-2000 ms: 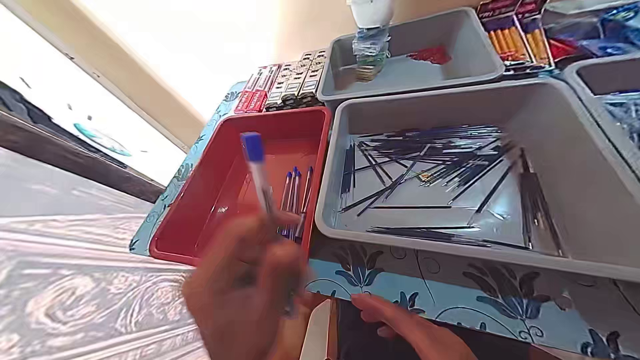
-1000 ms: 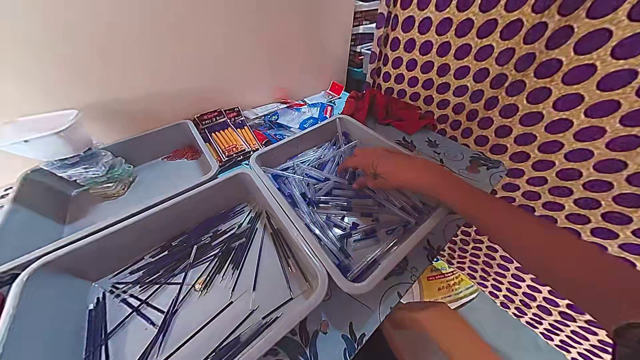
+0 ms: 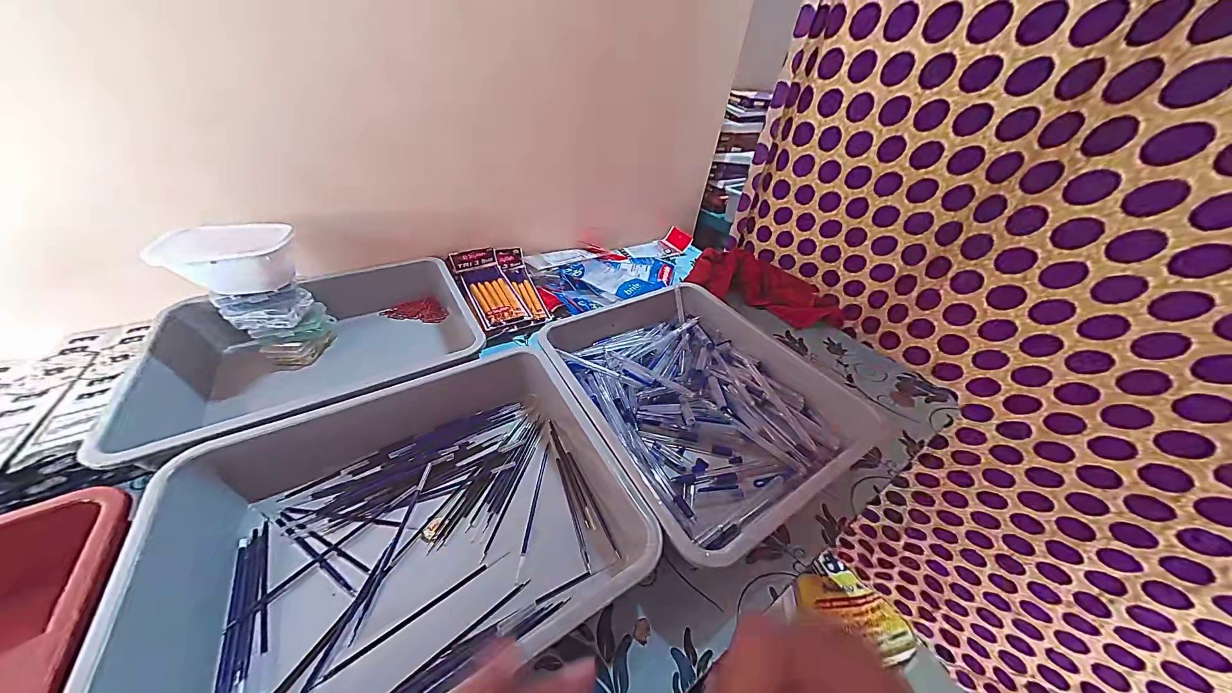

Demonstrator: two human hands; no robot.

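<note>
My right hand (image 3: 804,659) is blurred at the bottom edge, beside a yellow printed packet (image 3: 857,611). Only the blurred fingers of my left hand (image 3: 525,669) show, at the near rim of a grey tray (image 3: 318,416) of dark pen refills (image 3: 414,500). Whether either hand holds anything cannot be made out. To the right, a second grey tray (image 3: 616,462) is heaped with clear plastic pen barrels (image 3: 703,404), some with blue parts.
Behind stands a grey tray (image 3: 279,399) with stacked packets, a white container (image 3: 226,255) and small red pieces (image 3: 419,310). Orange pens in packs (image 3: 500,294), blue-white wrappers (image 3: 616,279) and red cloth (image 3: 760,284) lie farther back. A red tray (image 3: 58,568) sits left; a dotted curtain (image 3: 1011,289) hangs right.
The view has swung right since the first frame. My right hand, in the tray of clear barrels one second ago, has come back to the bottom edge.
</note>
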